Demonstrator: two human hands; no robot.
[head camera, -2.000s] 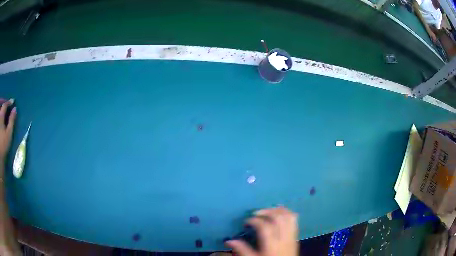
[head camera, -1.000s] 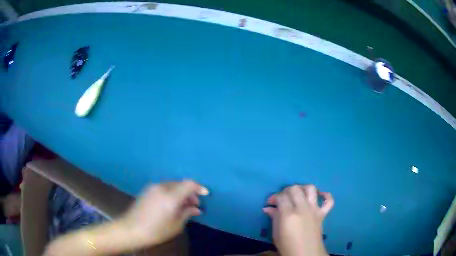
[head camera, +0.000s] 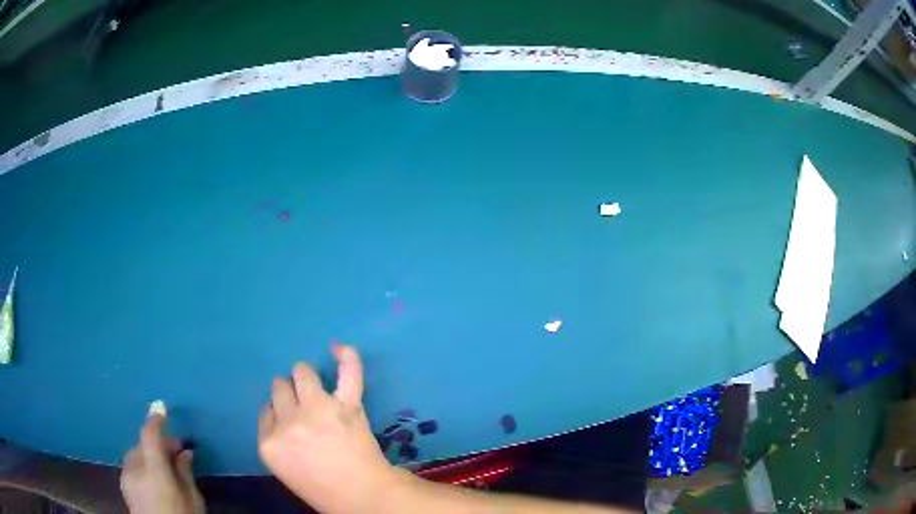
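Small black parts (head camera: 404, 434) lie in a loose group at the bench's near edge, with one more apart to the right. My right hand (head camera: 321, 432) is palm down just left of the group, fingers bent and index finger stretched forward; nothing shows in it. My left hand (head camera: 161, 467) is at the near edge further left, index finger with a white tip pointing forward. A dark spot shows between its finger and thumb; I cannot tell if it is held. The pale pointed tool (head camera: 7, 326) lies at the far left, cut off by the frame.
A round dark cup with white stuff inside (head camera: 432, 72) stands at the white edge strip (head camera: 562, 60). Two small white bits (head camera: 610, 209) and a white sheet (head camera: 812, 261) lie on the right. Below the bench are blue parts (head camera: 685, 430) and something red (head camera: 467, 470).
The view has swung left, then back right. The black parts, scattered singly two seconds ago, now mostly lie grouped beside my right hand. Both hands have moved left along the near edge since then.
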